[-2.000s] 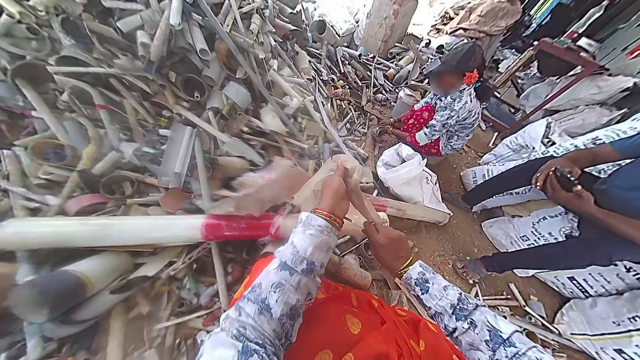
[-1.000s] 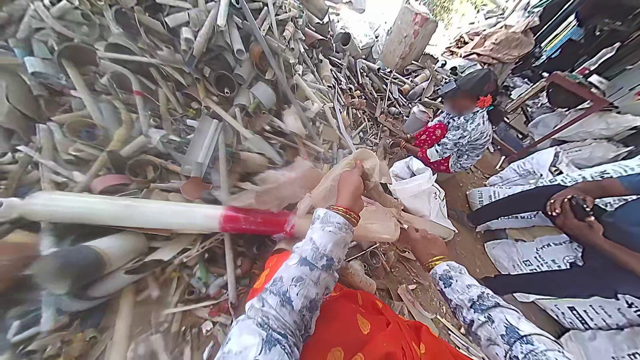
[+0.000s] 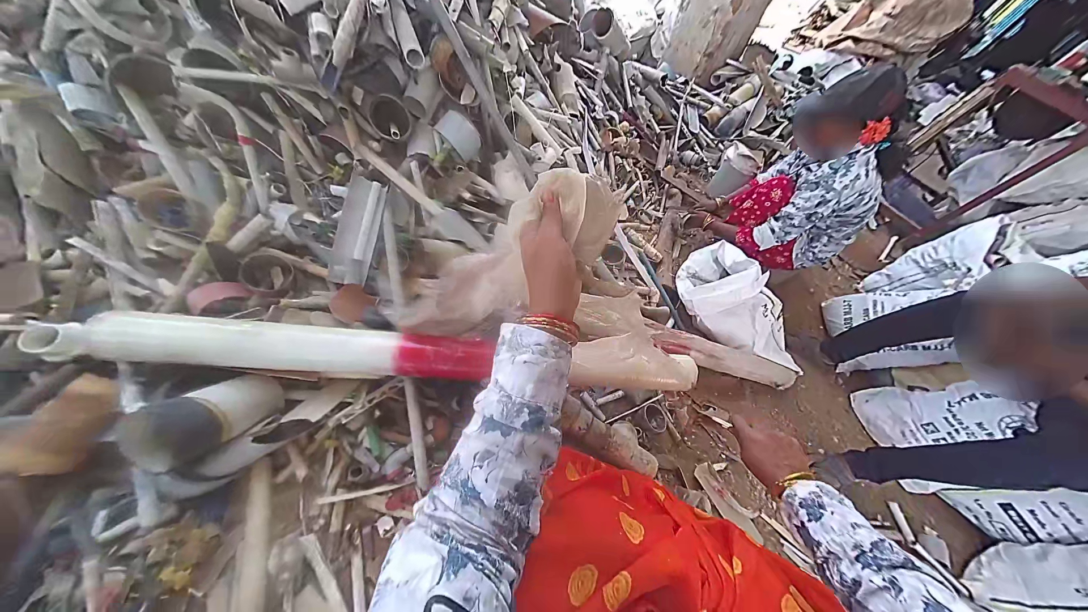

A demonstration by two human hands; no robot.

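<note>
Bunched translucent plastic film is gripped in my left hand, above a long white plastic pipe with a red band. More of the film hangs loose around the pipe's right part, which ends beside my lap. My right hand is lower right, over the ground near flat scraps, apart from the pipe; its fingers are blurred, and whether it holds anything cannot be told. Beneath the pipe, near my lap, lies a thick dirty pipe piece.
A heap of scrap pipes fills the left and top. A white woven sack stands right of the film. One person crouches beyond it; another sits at the right among printed sacks.
My right hand has moved away from the film and pipe, down toward the ground. My left hand still grips the film, now bunched higher above the pipe.
</note>
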